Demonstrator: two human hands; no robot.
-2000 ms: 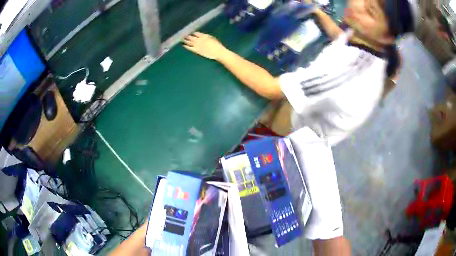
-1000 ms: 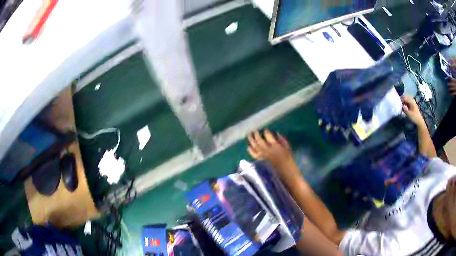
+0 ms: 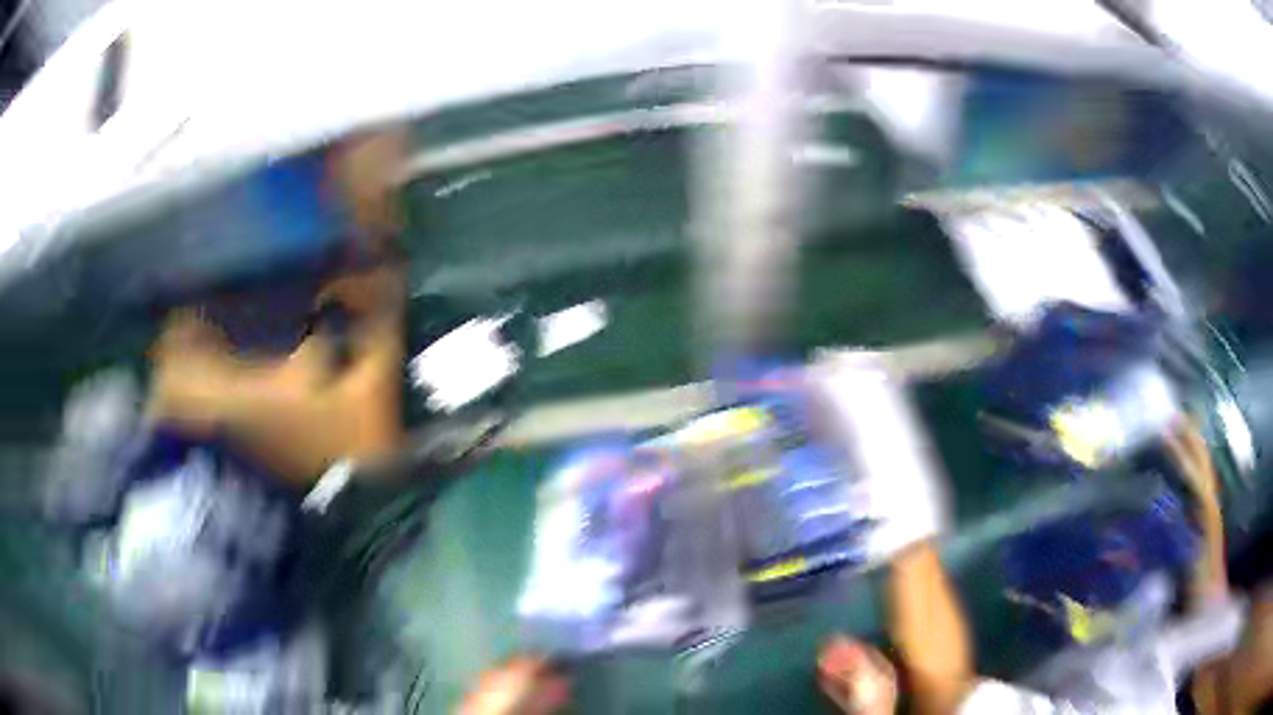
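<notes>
The frame is strongly blurred. Blue printed retail boxes (image 3: pixel 803 489) with yellow marks lie or stand in a group on the green bench top, with a pale flap (image 3: pixel 887 440) at their right side. Another blue and white box (image 3: pixel 579 552) is at the group's left. My left hand (image 3: pixel 517 687) is small and cut off by the bottom edge, below the left box. What seems to be my right hand (image 3: pixel 859 677) is at the bottom, below the right boxes. Neither hand visibly holds a box, but blur hides the fingers.
Another person's forearm (image 3: pixel 928 629) reaches to the pale flap. More blue boxes (image 3: pixel 1089 552) lie at right, near that person's white sleeve. A brown board (image 3: pixel 265 384) and a blue-and-white box pile (image 3: pixel 196 545) are at left. A metal post (image 3: pixel 747 238) stands behind the rail.
The view has swung, so the board and post appear further right. The boxes appear higher in the picture, and two hands now show at the bottom edge. The other person's hand now meets the flap area.
</notes>
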